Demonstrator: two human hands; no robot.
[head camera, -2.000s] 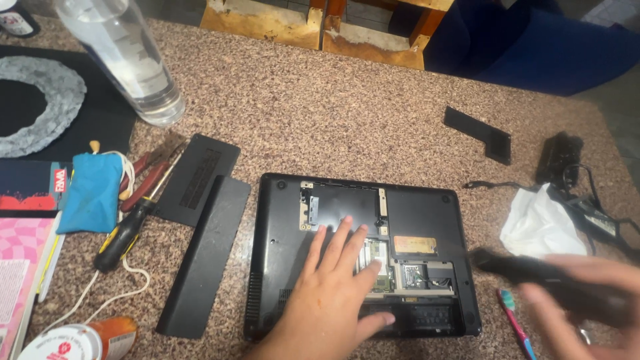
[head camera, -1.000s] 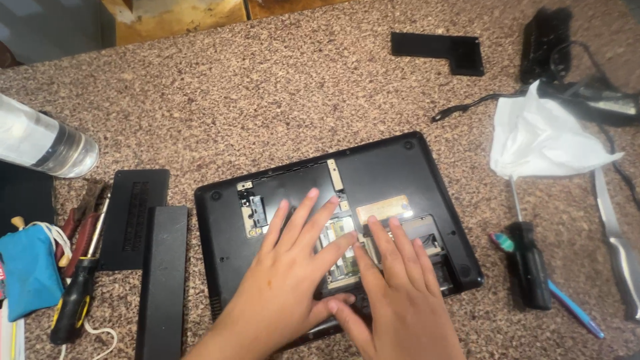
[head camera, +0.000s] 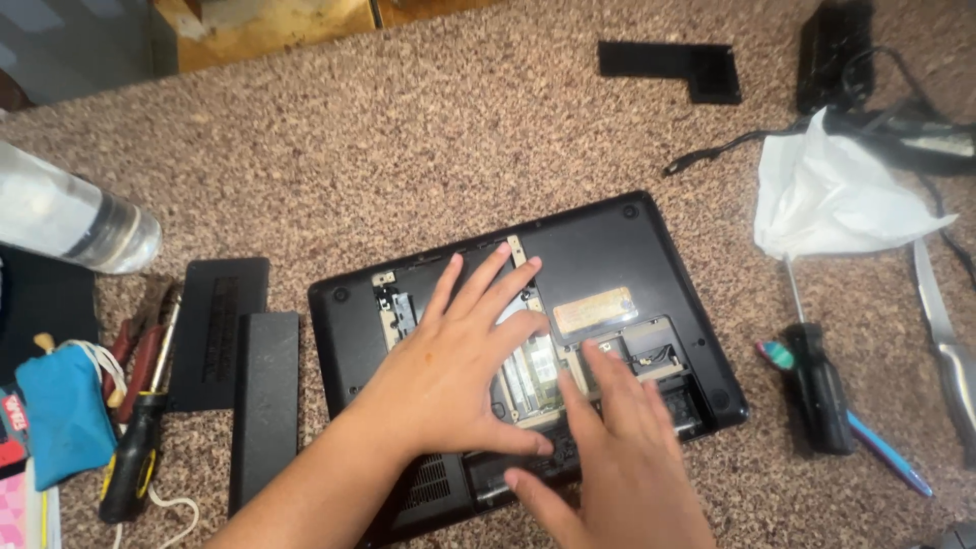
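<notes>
An upside-down black laptop (head camera: 602, 259) lies tilted on the granite counter, its underside compartments uncovered. Across its middle my left hand (head camera: 450, 366) is spread, fingers apart, over the memory module bay. My right hand (head camera: 625, 450) hovers or rests over the lower compartments, slightly blurred, with thumb and fingers apart; nothing shows in it. A label (head camera: 595, 309) sits on the casing. Left of the laptop lie a laptop battery (head camera: 267, 396) and a flat black cover panel (head camera: 221, 335). To its right is a black-handled screwdriver (head camera: 820, 389) on a toothbrush (head camera: 888, 454).
A clear bottle (head camera: 76, 213), a yellow-black screwdriver (head camera: 133, 450), red-handled pliers (head camera: 141, 366) and a blue pouch (head camera: 65, 415) are at left. An L-shaped cover (head camera: 675, 65), power adapter (head camera: 831, 57), white tissue (head camera: 835, 191) and knife (head camera: 945, 343) lie at right.
The black-handled screwdriver, held in my right hand two seconds ago, was put down right of the laptop. My right hand has come over the laptop beside my left. The view has shifted.
</notes>
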